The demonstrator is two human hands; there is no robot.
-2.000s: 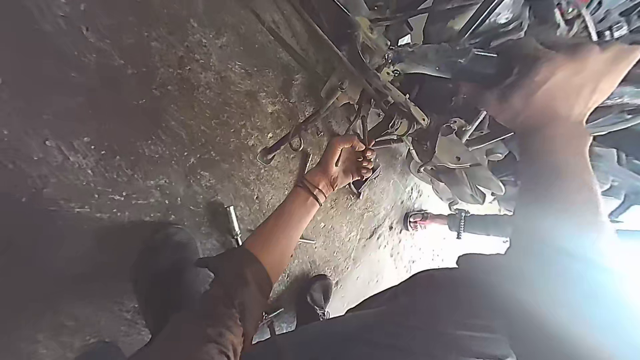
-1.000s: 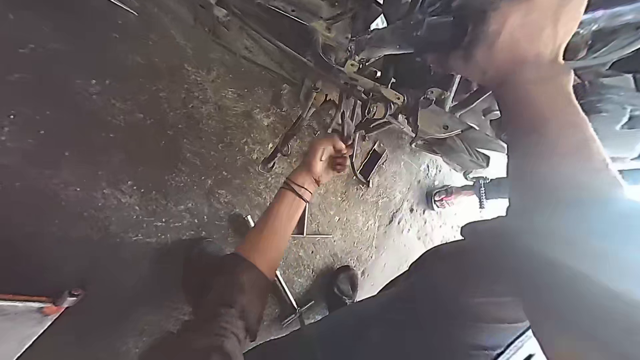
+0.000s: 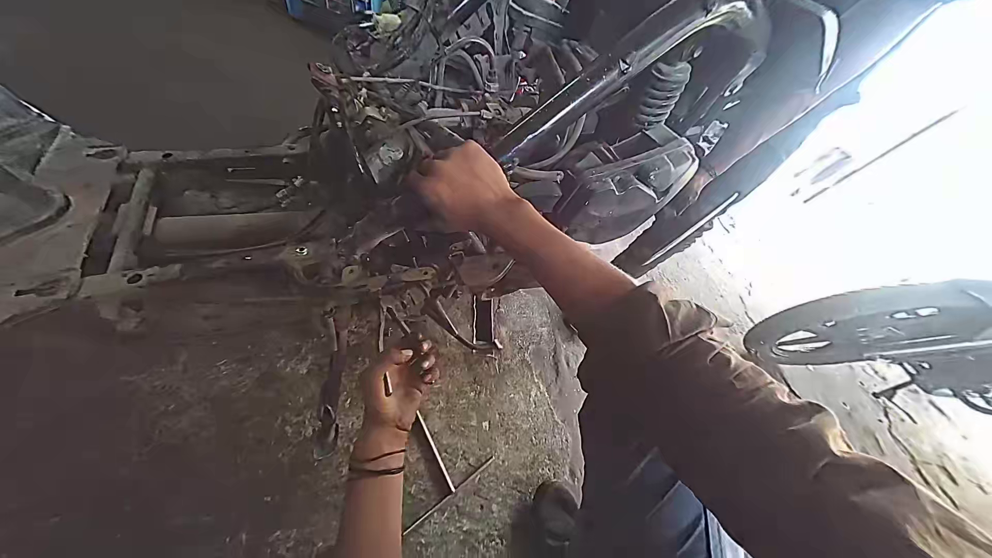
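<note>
My left hand (image 3: 401, 380) is palm up below the side of a stripped scooter frame (image 3: 221, 229), its fingers curled around a thin metal piece (image 3: 388, 384). Brackets and a bent metal stand (image 3: 484, 322) are just above it. My right hand (image 3: 465, 186) reaches over the frame into the engine area, back of the hand upward. Its fingertips are hidden among dark parts and hoses, so whether it grips anything cannot be seen. A coil spring shock absorber (image 3: 665, 93) sits to its upper right.
A T-shaped metal tool (image 3: 449, 488) lies on the rough floor below my left hand, near a dark shoe (image 3: 555, 511). Loose wires and hoses (image 3: 465, 58) crowd the top of the scooter. A second two-wheeler (image 3: 891, 325) stands at the right, in bright light.
The view has swung widely over the scooter. My left hand, a fist among the brackets earlier, has turned to show its palm and the metal piece.
</note>
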